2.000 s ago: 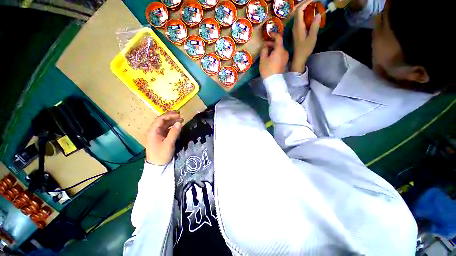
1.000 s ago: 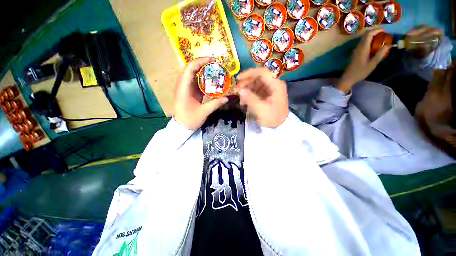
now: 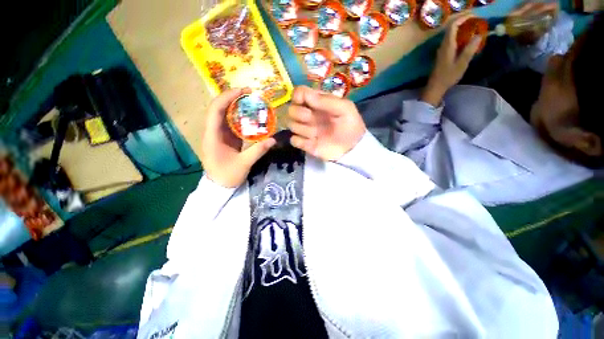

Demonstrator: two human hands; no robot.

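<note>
My left hand point(image 3: 228, 142) holds an orange housing point(image 3: 251, 117) with its open side up, showing a silvery and white circuit board inside. My right hand point(image 3: 326, 124) is just right of the housing, apart from it, with its fingers curled and thumb near the index finger. Whether it pinches a tiny part cannot be told. The yellow parts tray point(image 3: 289, 93) lies just beyond my hands, with small reddish bits spread in it and a clear plastic bag point(image 3: 228, 32) of bits at its far end.
Rows of orange units point(image 3: 344, 46) stand beyond and right of the tray on cardboard point(image 3: 155, 66). At right, a neighbouring worker's hand holds an orange unit point(image 3: 471, 34) near a pale tool. Black equipment with cables point(image 3: 122, 106) is at left, and blurred orange units point(image 3: 25, 202) at far left.
Two seconds ago my left hand was empty by the tray; now it holds a housing. Since one second ago, my right hand has drawn slightly away from the housing. The view has shifted.
</note>
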